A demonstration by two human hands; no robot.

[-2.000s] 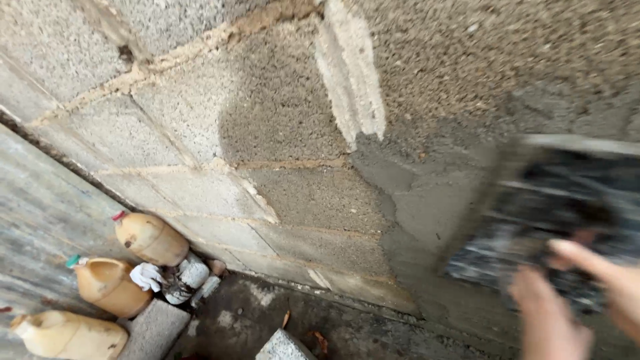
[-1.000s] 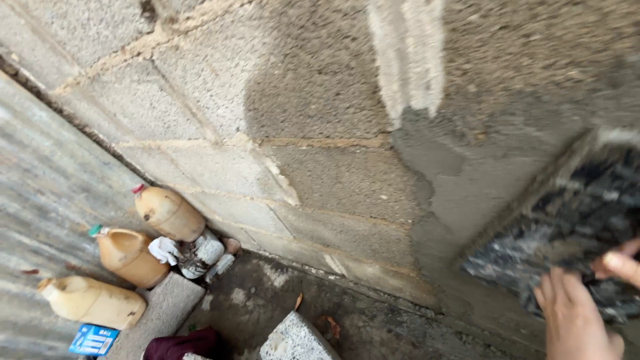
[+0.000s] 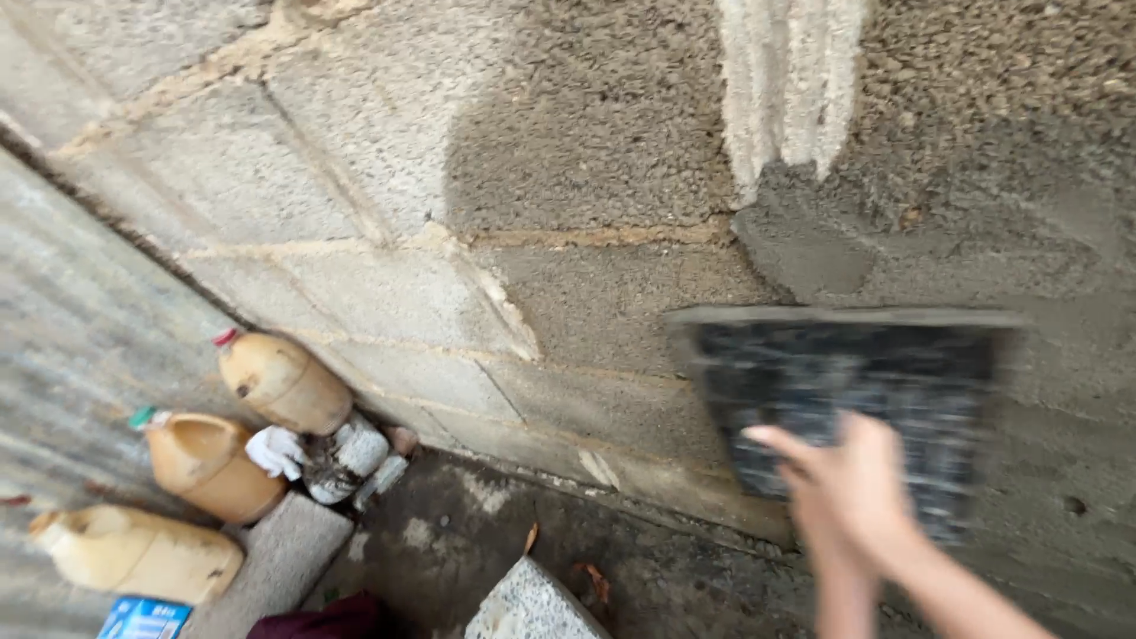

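Note:
A flat black plastering float [image 3: 852, 390], its edges coated in grey mortar, lies against the block wall at the right, partly over wet grey plaster [image 3: 1056, 355]. My right hand [image 3: 865, 479] is on the back of the float, its forearm coming from the lower right. Close against it and partly covered by it, my left hand [image 3: 812, 510] is also at the float. Motion blurs both hands, and no handle shows. Left of the plaster edge the concrete blocks [image 3: 621, 302] are bare, some dark and damp. A ridged pale mortar strip [image 3: 790, 80] runs down to the plaster.
Plastic jugs [image 3: 284, 382] of brownish tint stand or lie by a corrugated metal sheet [image 3: 80, 328] at the left. Near them are a white cloth [image 3: 275, 451], a concrete block [image 3: 275, 559] and a blue packet [image 3: 142, 619]. Another block piece [image 3: 532, 603] and dark red cloth [image 3: 324, 619] lie lower down.
The float and both hands have moved left across the wall, to the plaster's left edge. The float was tilted one second ago; its top edge now lies nearly level.

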